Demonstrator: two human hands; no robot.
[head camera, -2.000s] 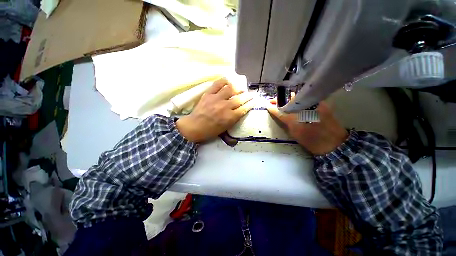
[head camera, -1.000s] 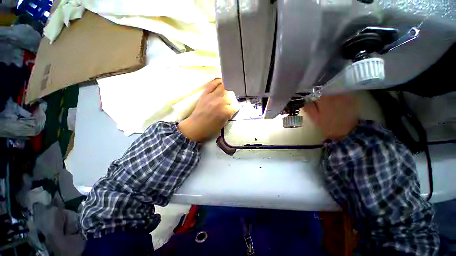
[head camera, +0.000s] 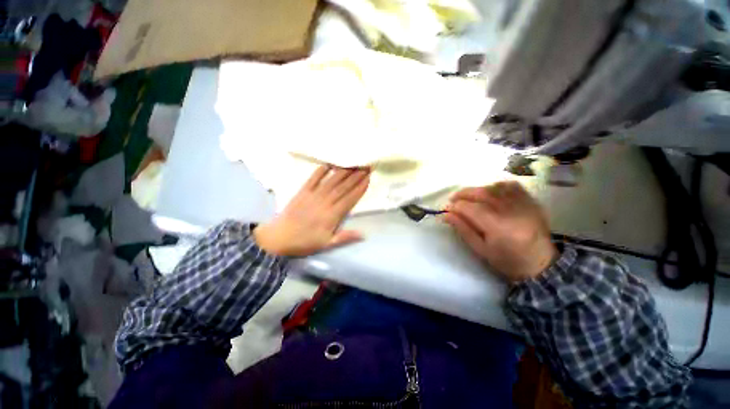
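A cream fabric panel (head camera: 320, 104), overexposed to white, lies spread on the table left of the needle area. My left hand (head camera: 316, 212) lies flat on its near edge, fingers together and thumb apart. My right hand (head camera: 504, 228) is at the panel's near right edge, below the machine head, fingers bent. Whether it pinches the cloth is unclear. A small dark patch (head camera: 414, 212) with a thin dark line shows left of its fingertips. The sewing machine head (head camera: 576, 68) is blurred at the upper right; the needle is not distinct.
Brown cardboard (head camera: 212, 28) lies at the top left, with more cream cloth (head camera: 400, 24) beside it. A black cable (head camera: 684, 240) loops down at the right. The pale table's front edge (head camera: 400, 283) runs before my body. Grey cloth pieces lie on the green floor at left.
The view has shifted, so the machine sits further right. The panel is spread wider toward me. My left hand has flattened on it, and my right hand has come from beside the head to the panel's edge.
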